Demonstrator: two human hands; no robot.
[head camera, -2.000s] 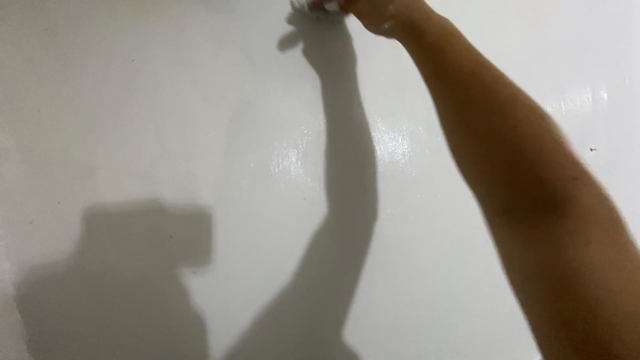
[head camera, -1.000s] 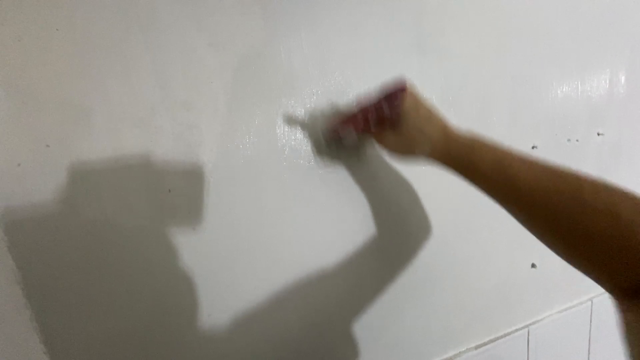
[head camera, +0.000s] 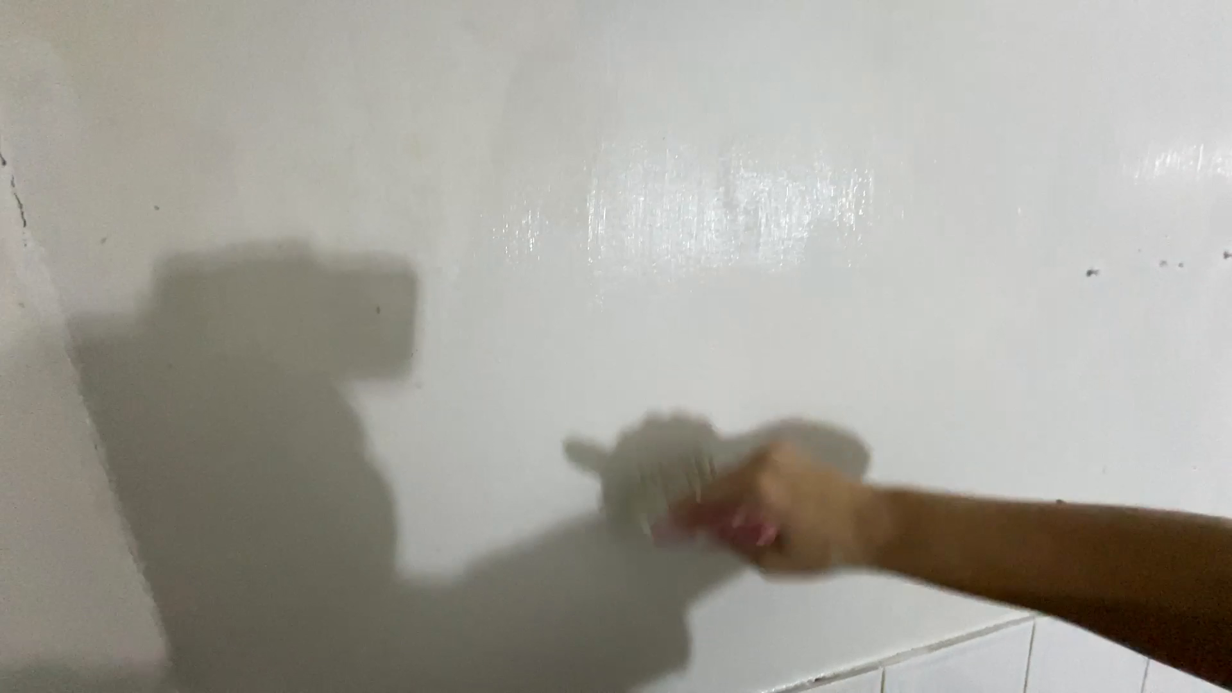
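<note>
My right hand (head camera: 789, 515) reaches in from the right and is closed around the red handle of a paintbrush (head camera: 717, 520), blurred by motion. The brush's pale bristles lie against or close to the white wall (head camera: 770, 346), and exact contact cannot be told. Wet, glossy vertical streaks shine on the wall above the hand. A shadow of the hand falls just behind it. My left hand is not in view.
White tiles (head camera: 962, 664) with dark joints run along the lower right. At the left a wall corner with a crack (head camera: 17, 197) slopes down. Small dark specks (head camera: 1091, 272) mark the wall at right. My head and shoulder cast a large shadow.
My right hand has moved down the wall with the brush, from the top of the view to the lower part. The tiles at the lower right have come into view.
</note>
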